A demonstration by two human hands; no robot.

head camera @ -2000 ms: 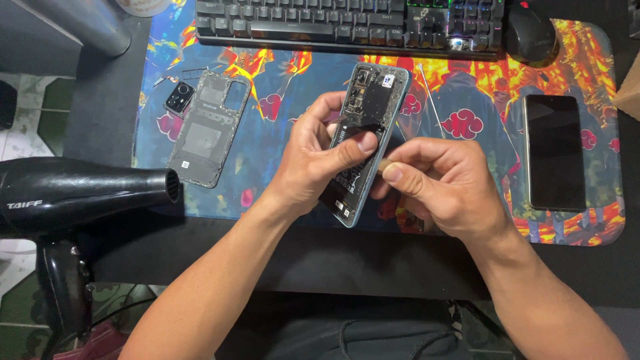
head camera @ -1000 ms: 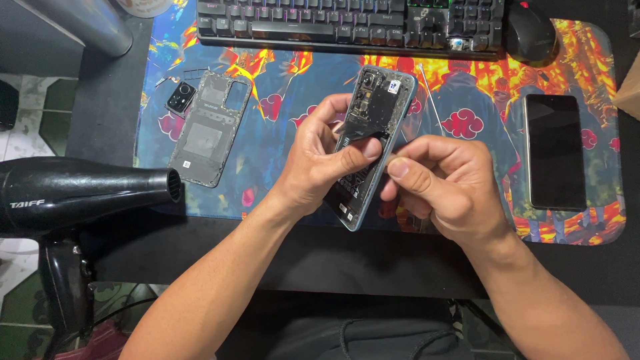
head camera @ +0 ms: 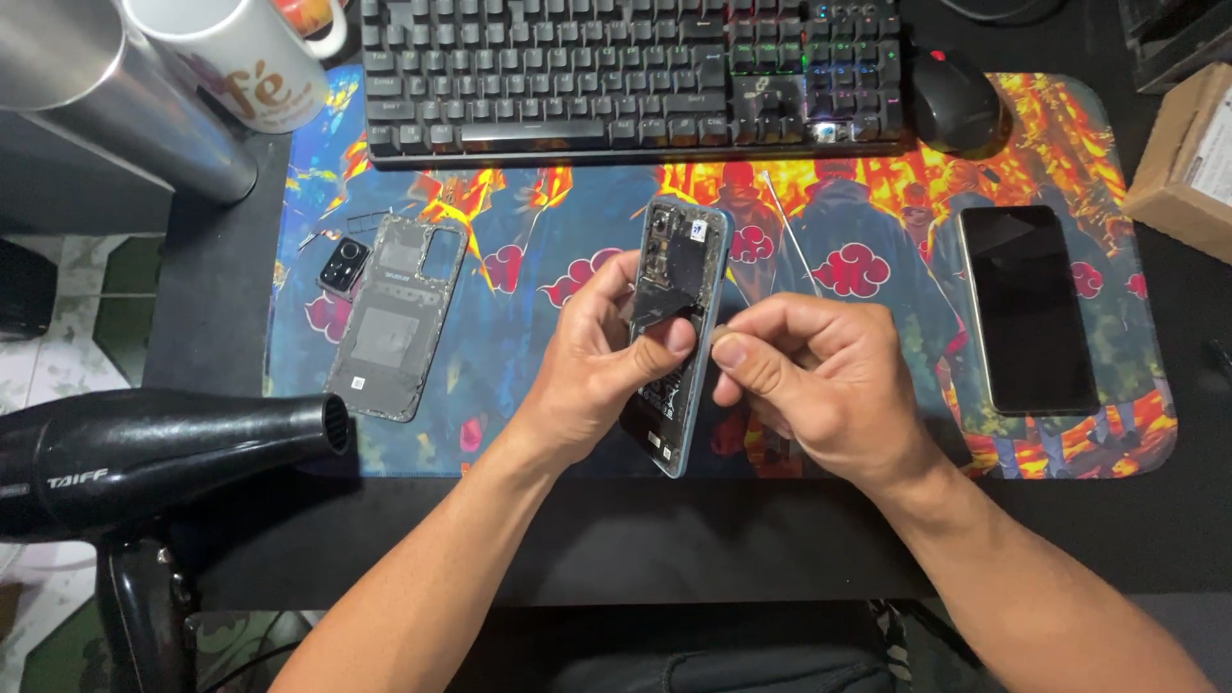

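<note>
An opened smartphone [head camera: 685, 279], its inner parts showing, is held tilted in my left hand [head camera: 606, 361], with the thumb across its back. A black film or flap stands partly raised beside that thumb. My right hand [head camera: 818, 380] is at the phone's right edge, thumb and forefinger pinched together; whether a small thing is between them cannot be told. To the left, a detached phone back cover [head camera: 385, 332] lies on the patterned desk mat [head camera: 520, 423], inner side up. A camera lens cover [head camera: 343, 266] lies beside its upper left edge.
A black hair dryer [head camera: 173, 462] points in from the left. A keyboard [head camera: 626, 87] and a mouse [head camera: 955, 101] are at the back. Another phone [head camera: 1030, 308] lies at right, near a cardboard box [head camera: 1189, 164]. A white mug [head camera: 241, 58] and a metal tumbler [head camera: 125, 106] stand at back left.
The phone has been turned slightly in my left hand, so its back shows at a steeper angle. My right hand stays close to its right edge.
</note>
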